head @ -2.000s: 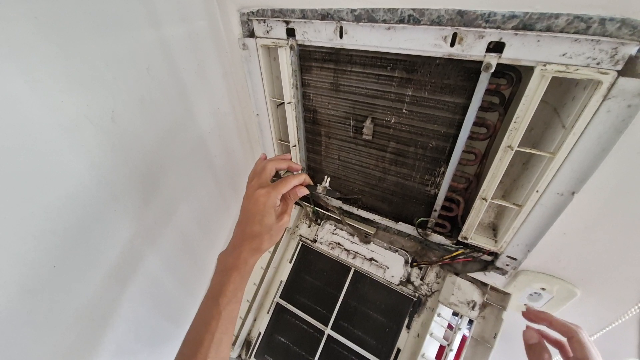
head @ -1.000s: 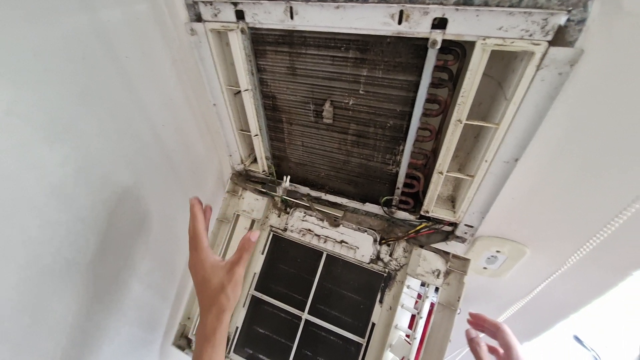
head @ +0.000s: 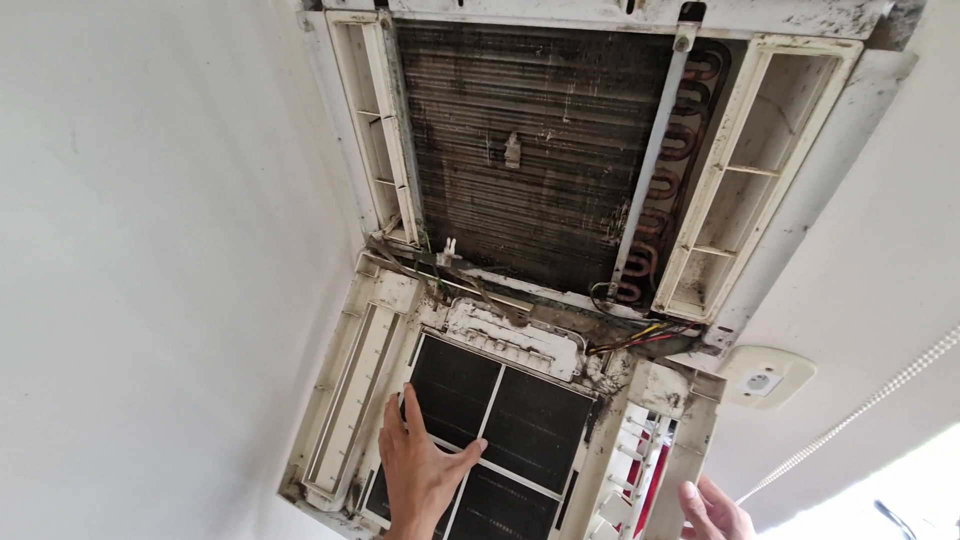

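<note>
My left hand [head: 424, 465] lies over the black mesh filter [head: 536, 420] in the hanging plastic front panel [head: 679, 450] of a ceiling air conditioner, fingers apart; whether it touches the filter I cannot tell. At the panel's right edge is my right hand [head: 712, 510], thumb on the near side, fingers partly hidden behind the edge. Above the panel, the unit's dirty finned coil [head: 525, 150] is exposed, with curved copper tubes [head: 679, 142] along its right side. A grimy white cover [head: 514, 337] sits at the panel's top, beside several coloured wires [head: 645, 337].
A white wall [head: 150, 262] rises close on the left. Dusty air-outlet frames [head: 750, 180] flank the coil. A wall-type socket [head: 761, 381] is mounted right of the panel, and a white bead chain [head: 862, 412] hangs at the right. Wires run between unit and panel.
My left hand has moved from beside the coil's lower left corner down over the filter. My right hand, earlier apart from the panel, is now at its right edge. The view has shifted.
</note>
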